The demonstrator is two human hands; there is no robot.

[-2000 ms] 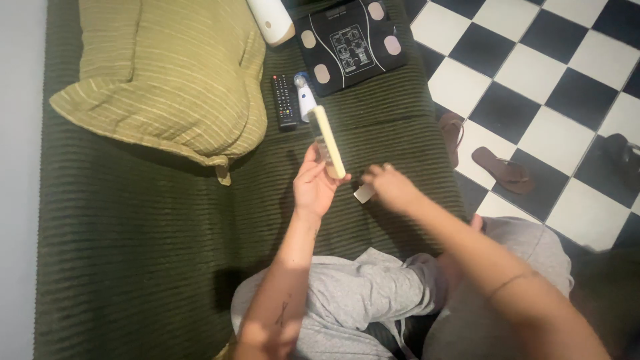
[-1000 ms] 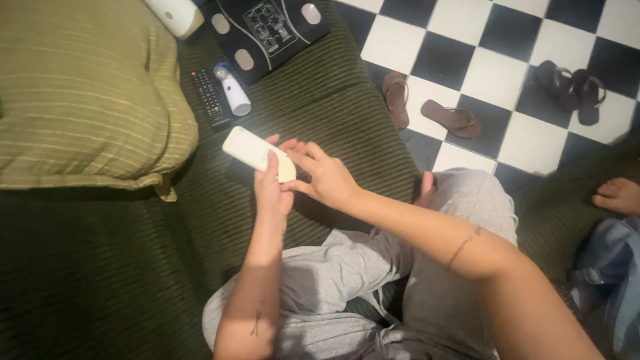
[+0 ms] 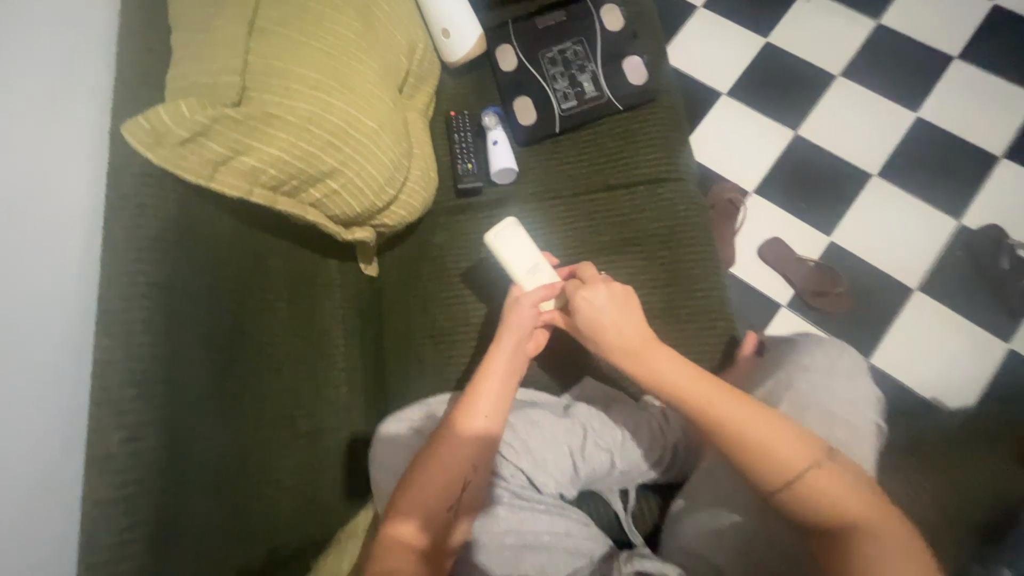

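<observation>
A slim, cream-white remote-like device (image 3: 516, 250) is held over the green corduroy sofa (image 3: 424, 336), tilted with its far end up and to the left. My left hand (image 3: 528, 312) grips its near end, the thumb across its face. My right hand (image 3: 596, 304) is against that same end, its fingers bent and touching it. Whether the right fingers pinch a small part is hidden. Beyond the hands a black remote control (image 3: 464, 152) lies beside a white handheld device (image 3: 500, 148) with a blue-rimmed head.
A black bathroom scale (image 3: 572, 68) lies on the sofa, with a white rounded object (image 3: 452, 30) beside it. A striped yellow-green cushion (image 3: 304, 120) is at upper left. Brown flip-flops (image 3: 804, 276) are on the checkered floor (image 3: 856, 124), right of the sofa.
Two seconds ago my right hand was apart from the device, with a small pale piece at its fingers; now it touches the device's near end. My left hand has kept its hold.
</observation>
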